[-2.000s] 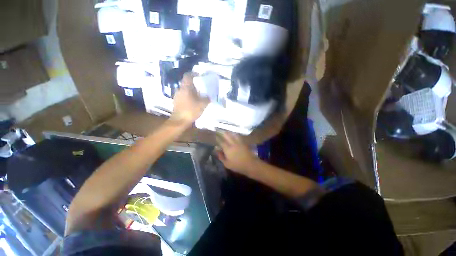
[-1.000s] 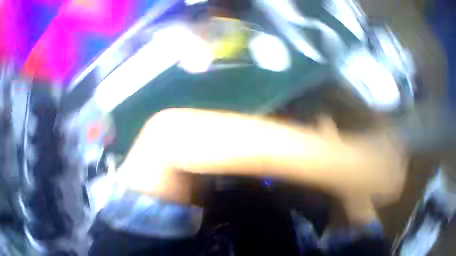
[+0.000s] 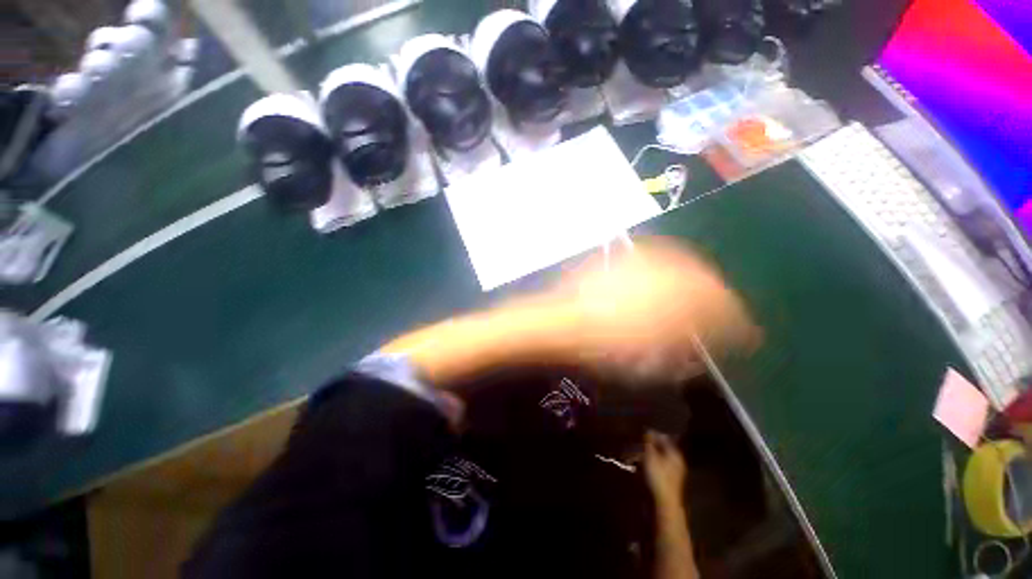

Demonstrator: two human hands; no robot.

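Note:
My left hand (image 3: 679, 305) is strongly blurred over the bench's front edge, just right of and below a large white sheet (image 3: 549, 209). I cannot tell whether it holds anything. My right hand (image 3: 663, 458) is small and low, in front of my dark clothing; its fingers are unclear. A row of white cameras with black ball faces (image 3: 447, 100) stands behind the sheet on the dark green mat (image 3: 272, 300).
A parts box (image 3: 753, 136) with orange bits, a thin cable with a yellow tag (image 3: 659, 183) and a long white keyboard (image 3: 894, 209) lie beyond. A yellow tape roll (image 3: 998, 486) and pink paper (image 3: 961, 407) are at right. Another camera (image 3: 28, 379) is at left.
The view has swung from the open carton of cameras, through a blurred view, to the bench with the camera row. Both hands have left the camera in the carton.

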